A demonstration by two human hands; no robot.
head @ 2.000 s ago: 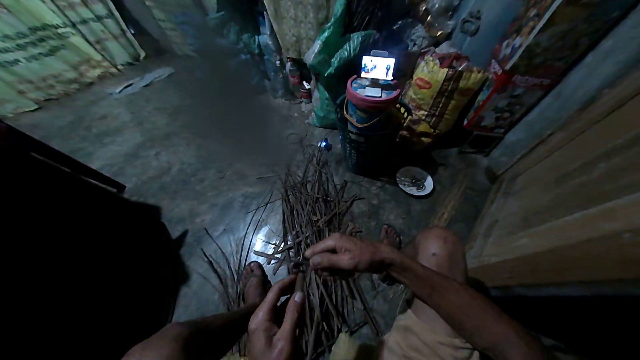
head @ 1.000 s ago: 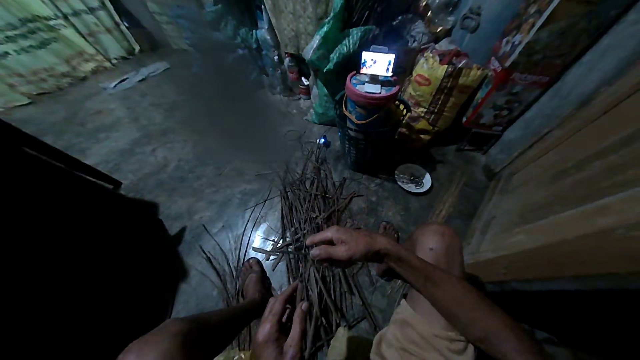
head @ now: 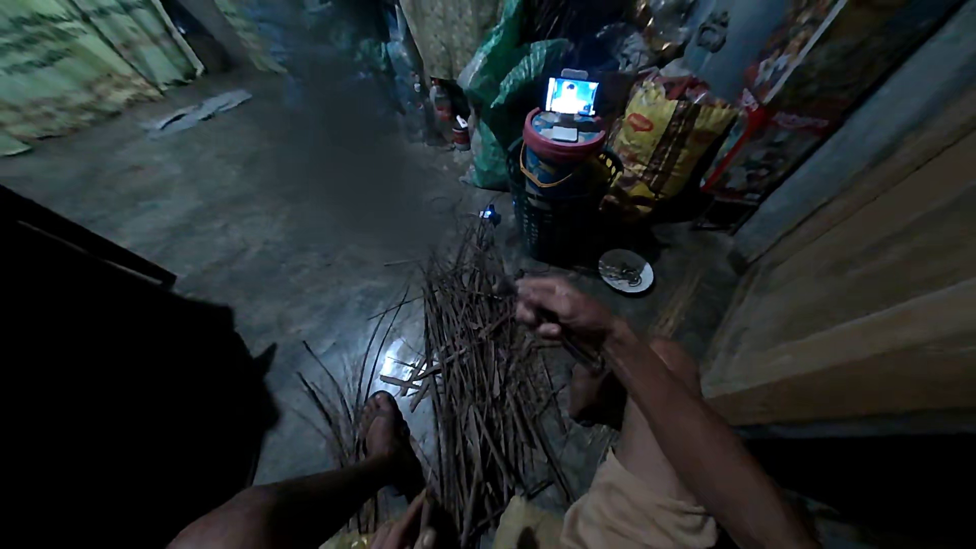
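Note:
A long pile of thin dark sticks point(head: 473, 366) lies on the concrete floor between the bare feet. Above the right side of the pile, my right hand point(head: 560, 305) has its fingers curled around a small dark object, too dim to name. My left hand point(head: 408, 530) is low at the bottom edge of the view, partly cut off, beside the near end of the pile; whether it holds anything cannot be told. A few loose sticks point(head: 328, 404) fan out left of the left foot point(head: 381, 427).
A white plate point(head: 625, 271) with small items sits right of the pile. Behind it stand a dark plastic basket point(head: 537, 221) with a pink-rimmed bucket point(head: 564, 145) bearing a lit screen point(head: 572, 96), a yellow sack point(head: 663, 145) and a green bag point(head: 488, 145). A wooden panel point(head: 854, 290) is at right.
My right hand has moved away from the body and to the right, off the middle of the pile. My left hand has drawn back toward the bottom edge.

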